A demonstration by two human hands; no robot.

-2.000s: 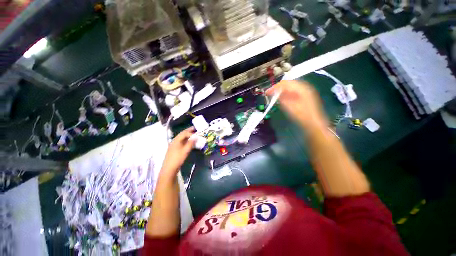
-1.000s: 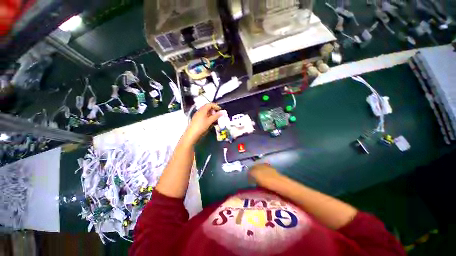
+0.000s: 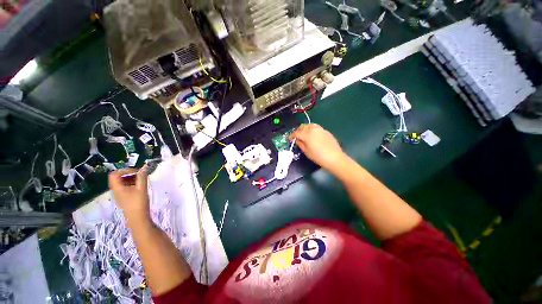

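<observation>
The black test fixture [image 3: 291, 185] lies in front of me. A board assembly with yellow-and-black parts [image 3: 239, 172] sits at its left, against the white socket block [image 3: 257, 157]. Its bundled white cord [image 3: 284, 166] lies across the fixture, right of the red lamp or switch [image 3: 260, 183]. My right hand [image 3: 315, 144] pinches the cord's far end beside the green fixture board [image 3: 281, 141]. My left hand [image 3: 131, 189] is over the rear of the white sheet [image 3: 181, 178], fingers bent; whether they hold anything is unclear.
Heaped corded assemblies [image 3: 107, 255] lie at left; more are strung along the rear left. A meter [image 3: 285, 92] and a vented metal box [image 3: 160, 71] stand behind the fixture. Another corded assembly [image 3: 395, 104] lies at right, before ridged white trays [image 3: 484, 68].
My left hand has moved from the socket block out to the left. My right hand has moved from the front edge to the fixture board. The bundled cord now lies on the fixture.
</observation>
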